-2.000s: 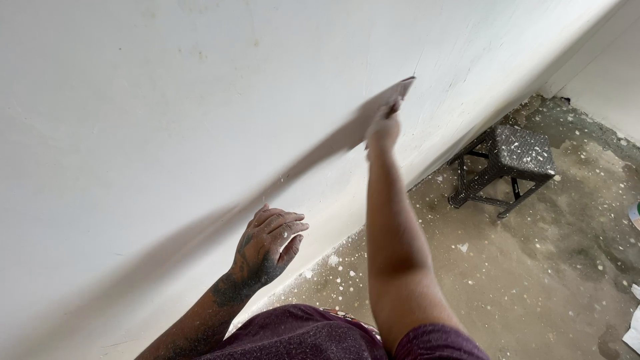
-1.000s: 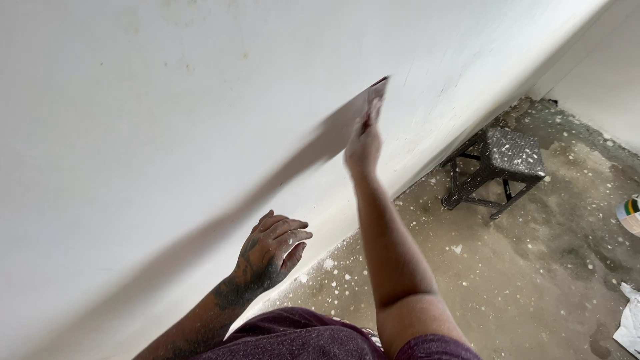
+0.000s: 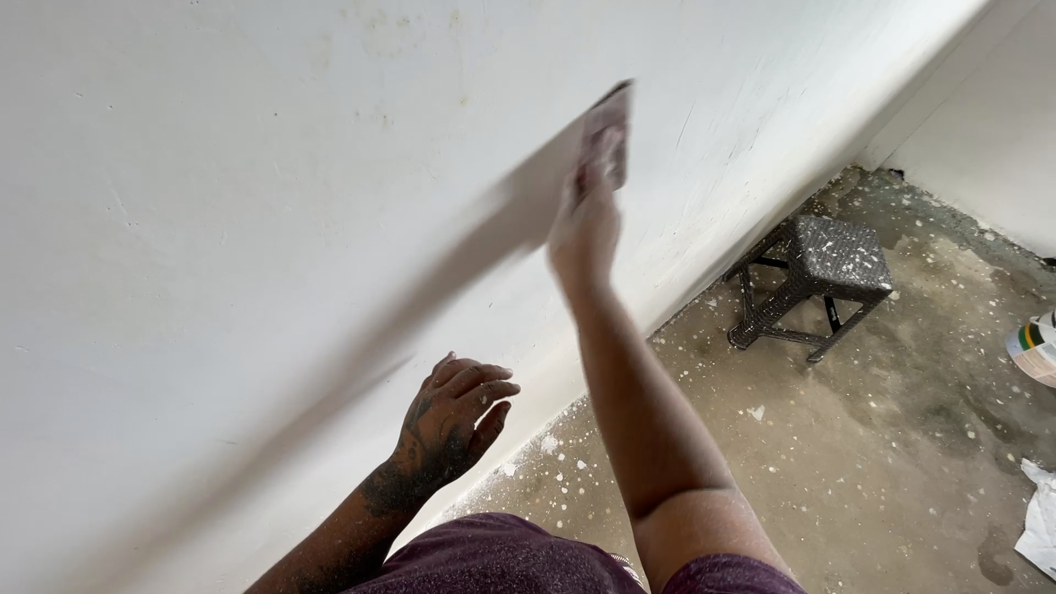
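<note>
A white wall (image 3: 247, 206) with small pits and faint stains fills the left and middle of the view. My right hand (image 3: 587, 227) grips a flat, dark, blade-like tool (image 3: 609, 136), blurred by motion; whether it is a sanding block or a scraper I cannot tell. The tool is at the wall, its far edge pointing up and right, and a long shadow falls down-left from it. My left hand (image 3: 462, 412), dusty and with dark marks, is lower down beside the wall, fingers slightly bent and apart, holding nothing.
A dark woven-pattern plastic stool (image 3: 841, 256), spattered with white, stands on the speckled concrete floor (image 3: 850, 429) near the wall's foot. A bucket (image 3: 1035, 351) lies partly in view at the right edge, above a crumpled white sheet (image 3: 1041, 520). Another wall (image 3: 982, 157) meets the floor at the back right.
My right hand and the tool first moved left along the wall between the two earlier frames; the tool now looks turned more upright. My left hand has stayed nearly still.
</note>
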